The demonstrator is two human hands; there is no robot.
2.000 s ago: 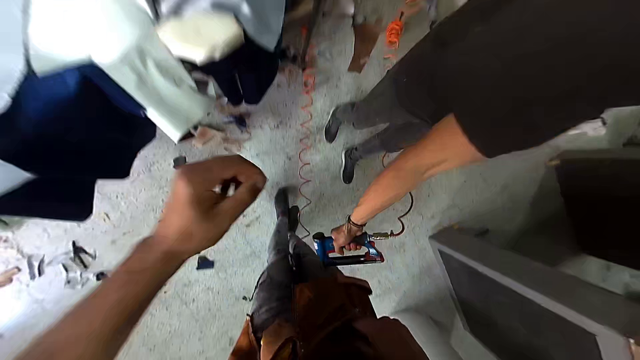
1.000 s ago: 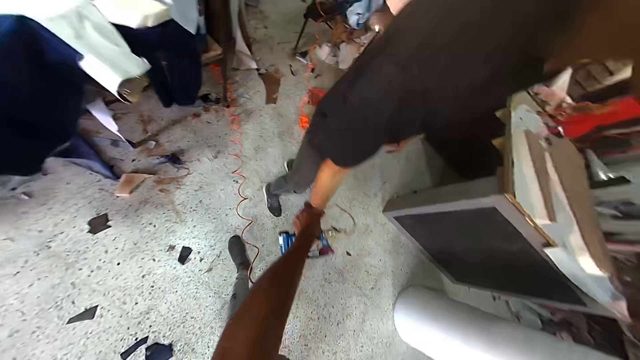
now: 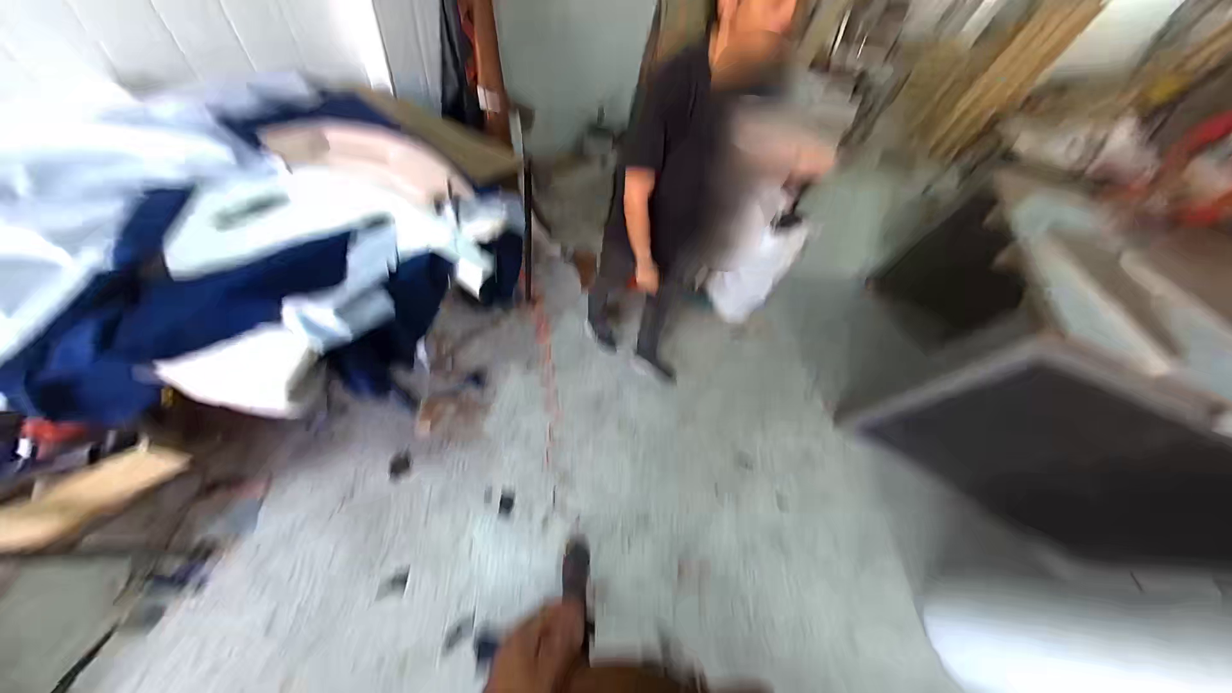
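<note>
The view is strongly blurred. A brown shape [image 3: 539,645] at the bottom edge, by my dark shoe [image 3: 576,568], may be my left hand or my clothing; I cannot tell. My right hand does not show, nor does the blue air tool. Upright ahead of me is a co-worker in a black shirt [image 3: 674,164], one arm hanging down, with a small reddish spot beside that hand. A red coiled air hose [image 3: 547,375] runs along the floor between us. Light and dark blue sheet material [image 3: 241,241] lies heaped at the left.
At the right are a grey-framed dark panel [image 3: 1049,452] and a cluttered bench [image 3: 1107,279], with a white roll [image 3: 1078,626] below. Dark scraps [image 3: 506,502] dot the speckled floor. A wooden board [image 3: 96,496] lies at lower left. Behind the co-worker is a blurred whitish bundle [image 3: 756,269].
The view has swung up. One second ago my arm reached to the blue air tool at the co-worker's hand; tool and arm no longer show there. The co-worker, bent forward before, stands upright.
</note>
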